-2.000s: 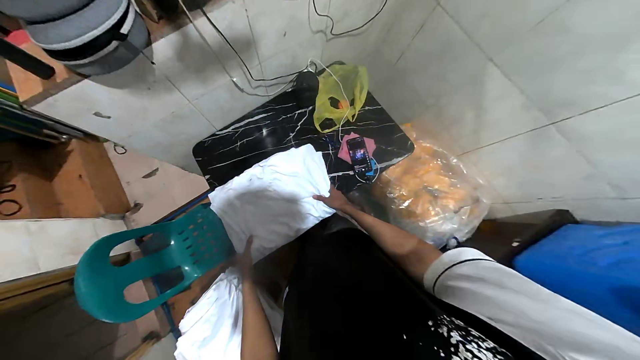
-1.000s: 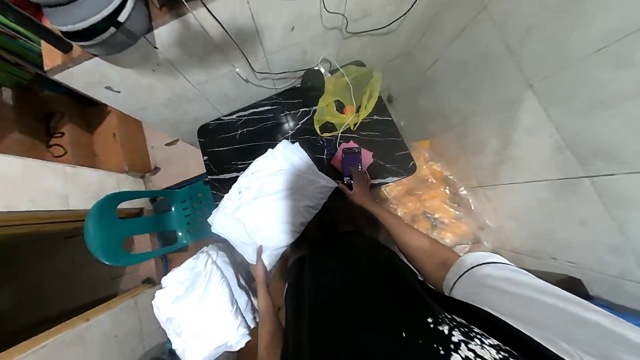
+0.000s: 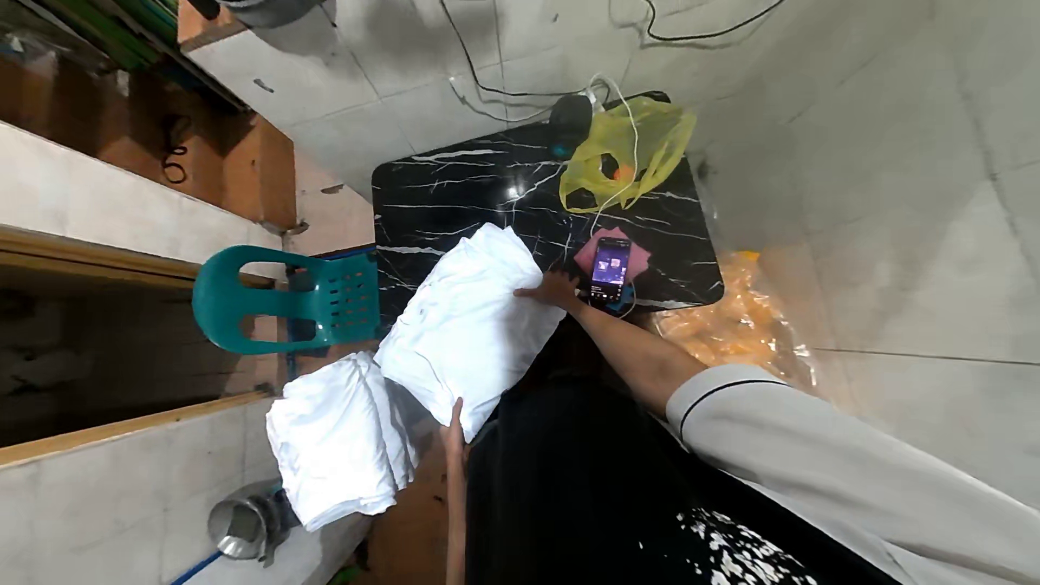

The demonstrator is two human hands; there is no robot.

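A folded white cloth bundle (image 3: 475, 317) lies partly on a black marble-patterned table (image 3: 455, 191) and reaches over its near edge. My left hand (image 3: 457, 426) grips the bundle's lower corner, thumb on top and fingers hidden beneath. On the bundle's right edge rests my right hand (image 3: 552, 290), its thumb on the cloth and fingers apart, close to a phone. The phone (image 3: 610, 264) has a lit screen and lies on a pink cloth or paper (image 3: 638, 258). Lower left of the bundle is a second folded white cloth stack (image 3: 337, 443).
A green plastic chair (image 3: 284, 305) stands left of the table. A yellow plastic bag (image 3: 642, 150), a dark round object (image 3: 570, 122) and a white cable are at the table's back. Right of the table lies a clear bag with orange contents (image 3: 731, 321). A metal pot (image 3: 244, 524) is lower left.
My right hand has moved from the phone, where it was one second ago, leftward to the bundle's right edge. My left hand stays at the bundle's lower corner. The view has shifted.
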